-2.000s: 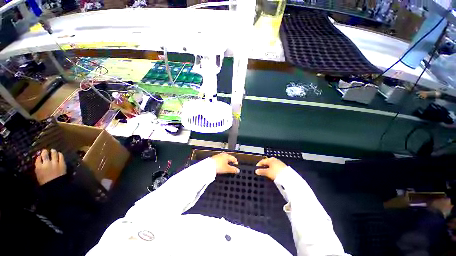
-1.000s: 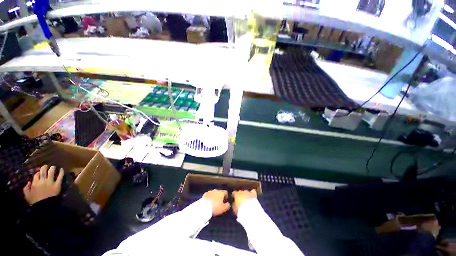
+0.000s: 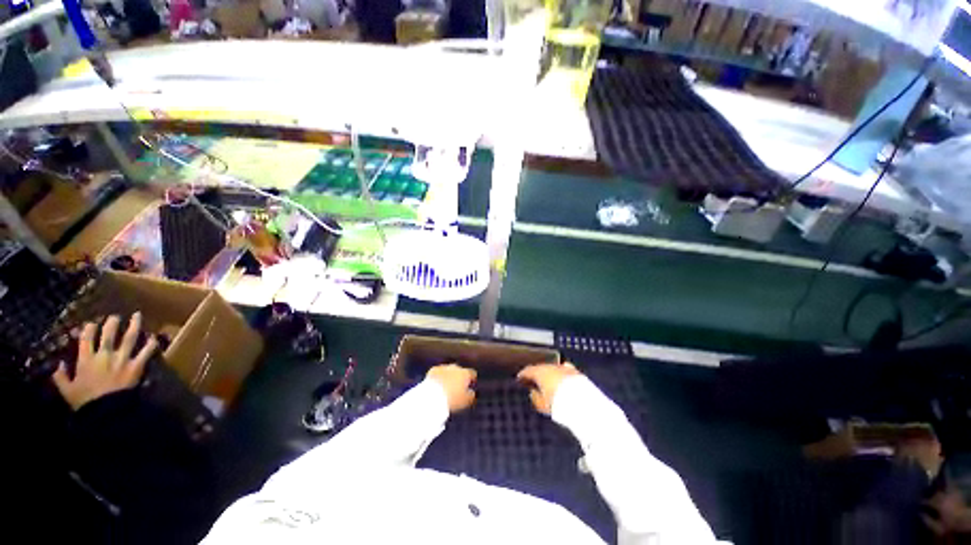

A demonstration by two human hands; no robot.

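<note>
A black perforated sheet [image 3: 495,426] lies at and over the open carton [image 3: 479,349] directly before me; only the carton's brown far wall shows clearly. My left hand [image 3: 456,385] and my right hand [image 3: 545,383] are apart at the sheet's far part, just inside the far wall. Both have curled fingers on the black sheet; the fingertips are partly hidden. Small round motor units [image 3: 325,408] with reddish leads lie left of the carton.
A neighbour's hand [image 3: 107,362] rests on a black sheet at another carton [image 3: 218,341] on the left. A white fan [image 3: 437,266] hangs by the post. Another black sheet [image 3: 681,133] drapes over the white shelf. A carton [image 3: 894,439] stands at right.
My hands were close together at the carton's middle a second ago; now they are spread apart at the far part of the sheet. The neighbour's fingers have spread. The camera view has shifted.
</note>
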